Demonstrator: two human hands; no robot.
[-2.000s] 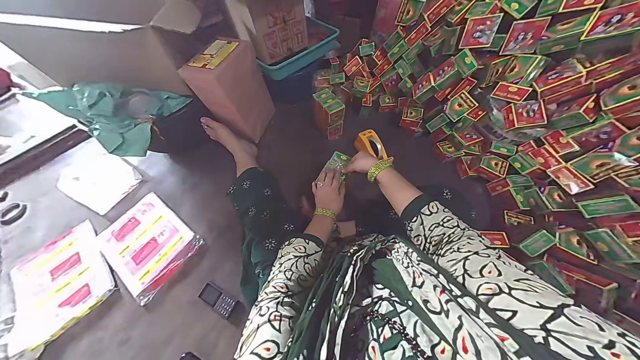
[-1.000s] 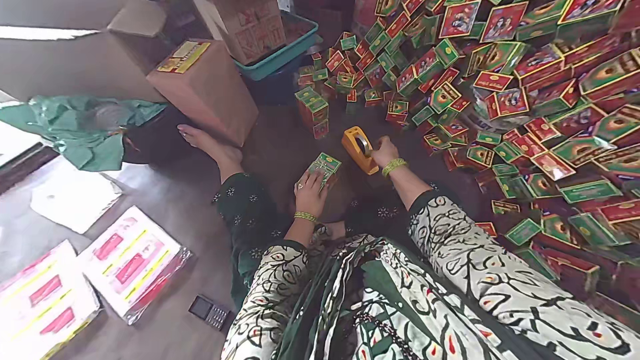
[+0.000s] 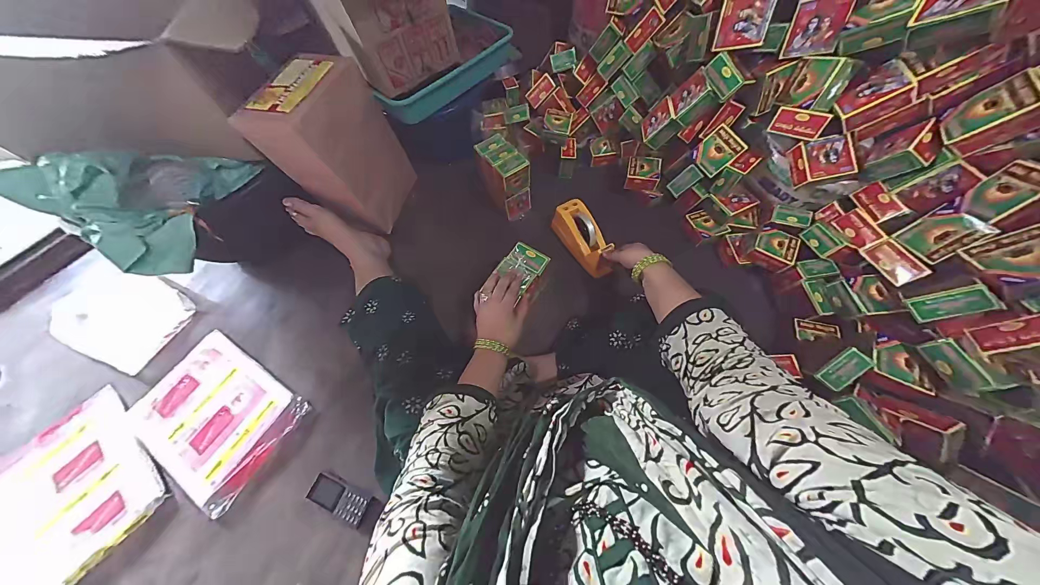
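Observation:
My left hand (image 3: 500, 305) rests on a small green printed carton (image 3: 524, 262), its fingers over the near side. To the right, my right hand (image 3: 634, 256) is at the near end of a yellow tape dispenser (image 3: 578, 236) that holds a roll of clear tape; the fingertips touch its cutting end. Whether tape is pinched between them is too small to tell. A stack of green and red cartons (image 3: 504, 166) stands on the floor just beyond the two hands.
A large heap of red and green cartons (image 3: 821, 236) covers the right side. At the left are a brown cardboard box (image 3: 325, 138), a teal tray (image 3: 447, 93), green plastic sheeting (image 3: 130, 211), wrapped printed stacks (image 3: 215, 422) and a keypad phone (image 3: 340, 500).
Two seconds ago both hands were together at the carton, beside the dispenser. They have since moved apart, my right hand now at the dispenser's near end.

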